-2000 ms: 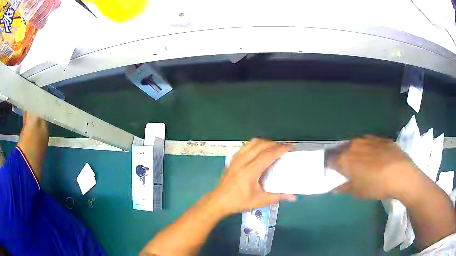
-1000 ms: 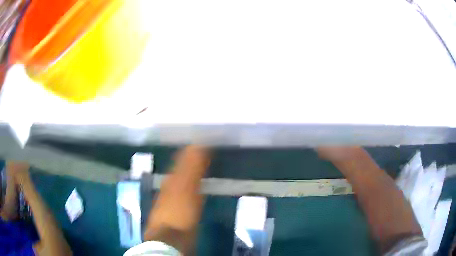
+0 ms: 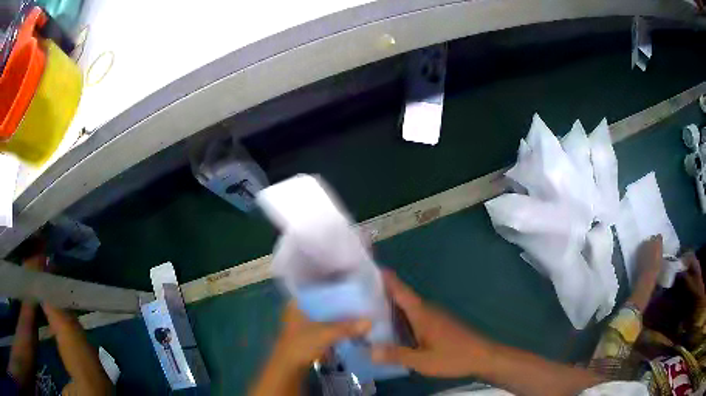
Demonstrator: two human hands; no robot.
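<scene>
A pale blue and white retail carton [image 3: 341,302] is held upright and tilted over the bench's near middle, blurred. Its long white end flap [image 3: 298,203] points away from me, with whitish material at its mouth. My left hand [image 3: 298,352] holds its lower left side. My right hand [image 3: 437,332] is on its right side, fingers around the edge. Another carton [image 3: 344,382] lies partly hidden beneath my hands. A further carton [image 3: 169,344] lies at left, its white flap open.
Wrapped products [image 3: 557,224] are piled at right beside a person's hands and a white wrapper [image 3: 649,213]. Cartons lie on the dark green belt beyond the pale rail [image 3: 433,213]. A yellow-orange tub [image 3: 42,100] stands on the white shelf. Another person's arms show at lower left.
The view has swung right and down. My hands, earlier beyond the rail under the shelf edge, are now nearer with a carton between them. A carton with a white flap now shows on the belt.
</scene>
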